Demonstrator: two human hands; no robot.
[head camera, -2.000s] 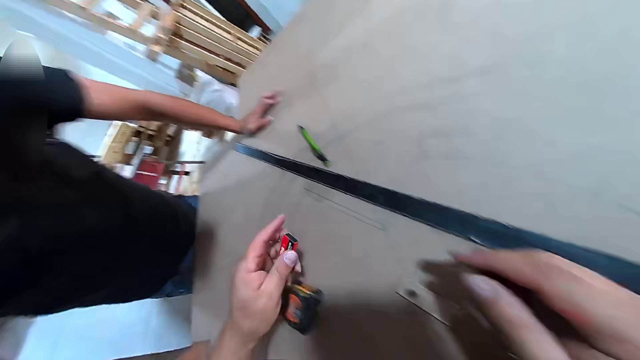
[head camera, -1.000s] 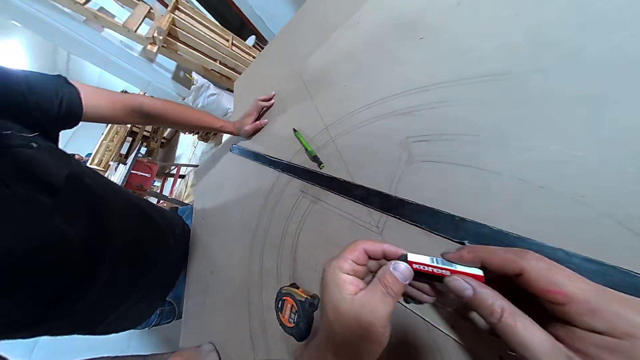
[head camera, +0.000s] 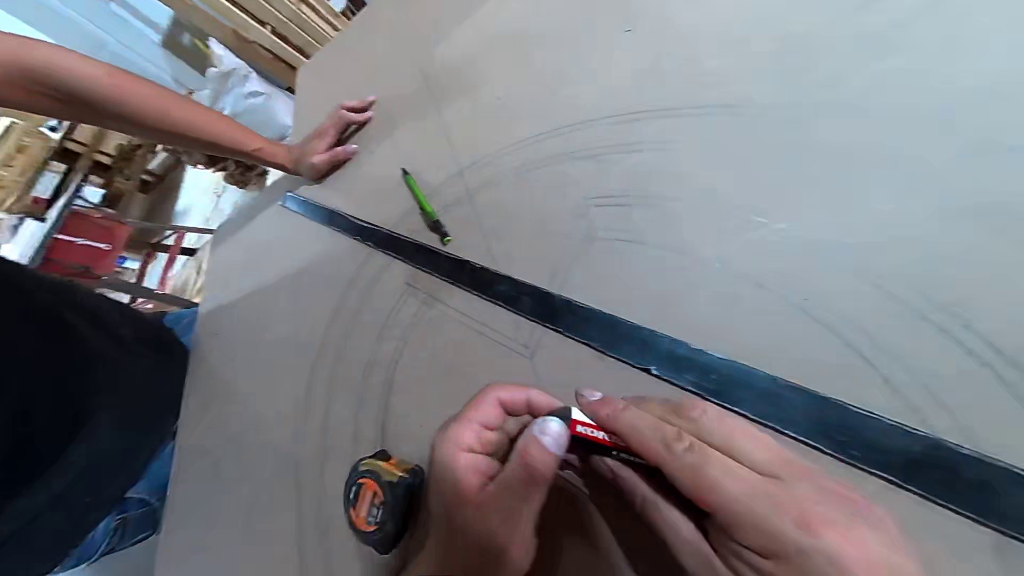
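Note:
Both of my hands meet low in the view around a small eraser (head camera: 596, 436) in a red, white and black sleeve. My left hand (head camera: 496, 472) pinches its left end, where a dark tip shows between thumb and fingers. My right hand (head camera: 720, 472) grips the sleeve from the right, partly covering it. Just left of my left hand lies an orange and black tape measure (head camera: 382, 500). Beyond my hands a long dark metal strip (head camera: 560, 312) runs diagonally across the board. A green mechanical pencil (head camera: 425, 206) lies past the strip.
Pencil-drawn arcs and straight lines mark the large tan board (head camera: 720, 264). Another person's hand (head camera: 330, 148) rests on its far left edge; that person's dark shirt (head camera: 80, 416) is at the left. Wooden pallets (head camera: 280, 28) and a red object (head camera: 84, 242) stand beyond.
Two seconds ago my left hand alone held the eraser, apart from my right hand; now both hands are on it. The view has shifted closer to the board.

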